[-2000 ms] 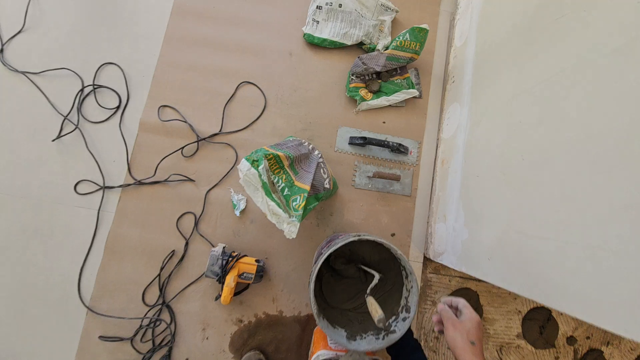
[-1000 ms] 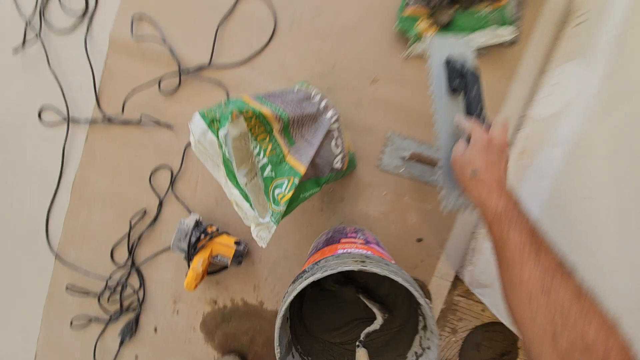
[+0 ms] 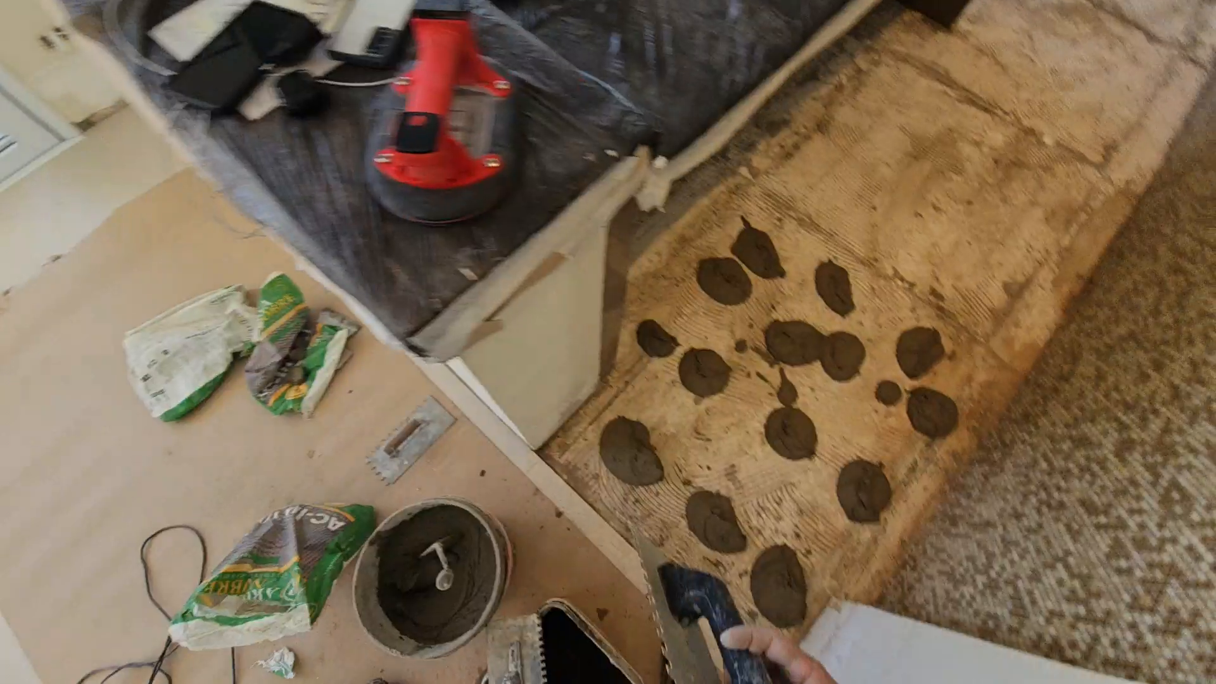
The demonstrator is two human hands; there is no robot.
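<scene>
At the bottom edge of the head view, a hand, which looks like my right hand, holds the dark handle of a notched trowel, its toothed blade pointing up. My left hand is out of the frame. To the left stands a bucket of grey mortar with a pointing trowel in it. Several dark mortar dabs lie on the ridged floor above the hand. A smaller notched trowel lies on the brown paper.
Torn green and white bags and a black cable lie on the paper. A red power tool rests on a dark covered surface. A white board edge and a second container are at the bottom.
The larger notched trowel lay on the paper two seconds ago; one second ago my right hand was on its handle, and now it is held by the floor dabs. The view has swung right.
</scene>
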